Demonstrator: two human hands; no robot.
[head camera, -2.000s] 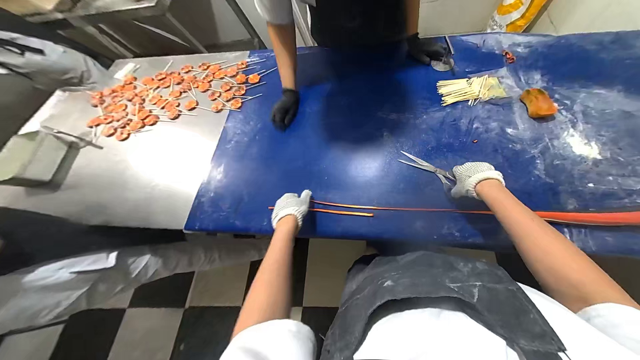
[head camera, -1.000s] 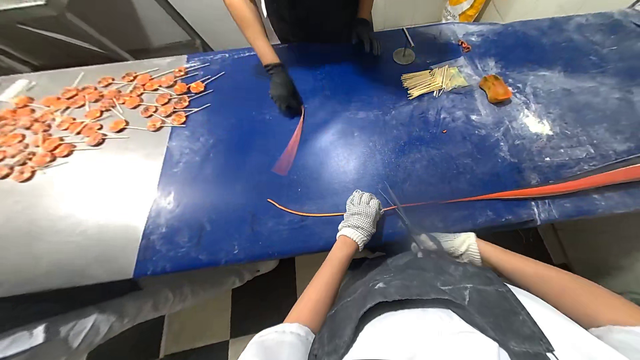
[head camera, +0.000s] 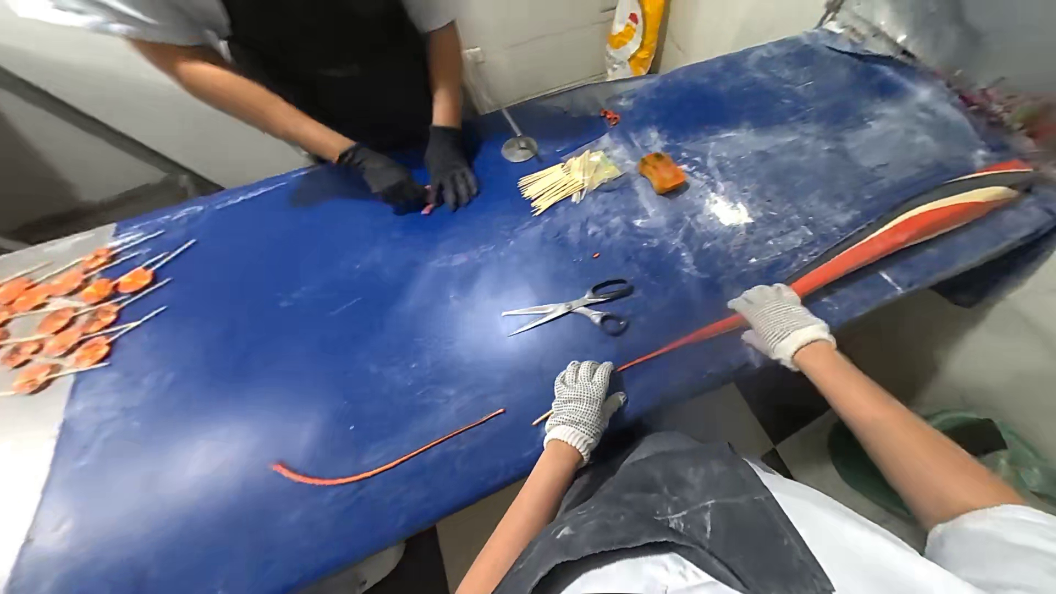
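A thick red, cream and black candy rope (head camera: 887, 247) lies along the right of the blue table and tapers to a thin strand. My right hand (head camera: 775, 322), in a dotted white glove, grips the rope where it narrows. Around the strand's thin end is my left hand (head camera: 582, 404), gloved alike, with a short tip poking out on its left. Scissors (head camera: 569, 307) with black handles rest on the table above my left hand, blades apart and touched by no hand. A separate thin orange-red candy strand (head camera: 388, 466) lies curved to the left.
Across the table (head camera: 313, 330), a co-worker's black-gloved hands (head camera: 417, 181) hold a small reddish piece. Wooden sticks (head camera: 557, 183), an orange-brown block (head camera: 662, 173) and a round metal disc with a handle (head camera: 520, 148) lie at the back. Orange lollipops (head camera: 62, 318) cover the left end.
The scissors, at my right hand before, now lie on the table. My right hand has moved onto the rope. A thin strand now lies separate from it. The co-worker's hands have come together.
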